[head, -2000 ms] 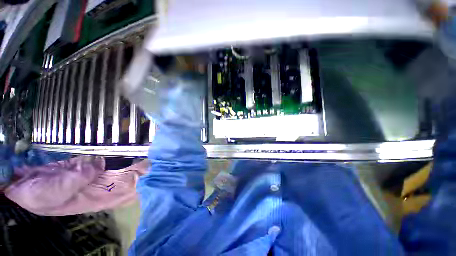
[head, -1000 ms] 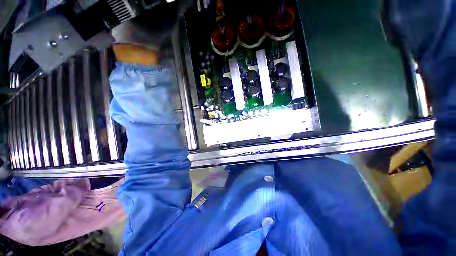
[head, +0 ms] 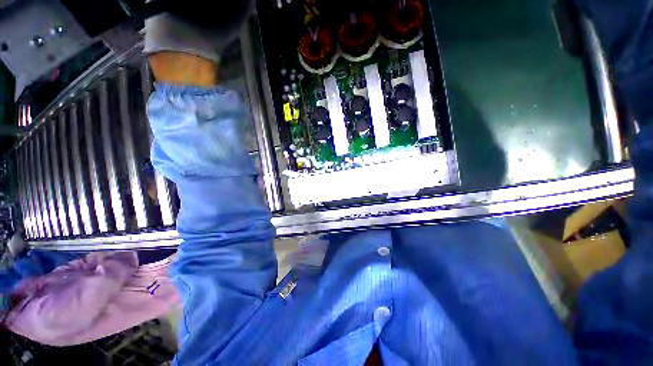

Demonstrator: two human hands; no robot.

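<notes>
The green circuit board (head: 351,114) lies in its metal chassis (head: 372,180) in front of me. Three copper-red toroidal inductors (head: 358,37) sit at its far end, with white upright strips (head: 376,106) and dark round parts nearer me. The chassis is uncovered. My left hand (head: 190,36), in a light glove, is at the top edge, left of the board's far end. Its fingers are dark and cut off, so I cannot tell whether it holds anything. My right hand is out of view; only the dark blue sleeve shows at the right edge.
The dark green carrier pallet (head: 512,107) extends right of the chassis. Steel rollers (head: 89,157) lie to the left. A metal side rail (head: 458,213) runs along the near edge. A grey metal bracket (head: 43,43) is at upper left. A person's pink sleeve (head: 86,297) and an open cardboard box (head: 594,243) are below.
The large silver-white panel seen over the board two seconds ago is gone from above it, exposing the inductors. My left hand has moved left and away from me.
</notes>
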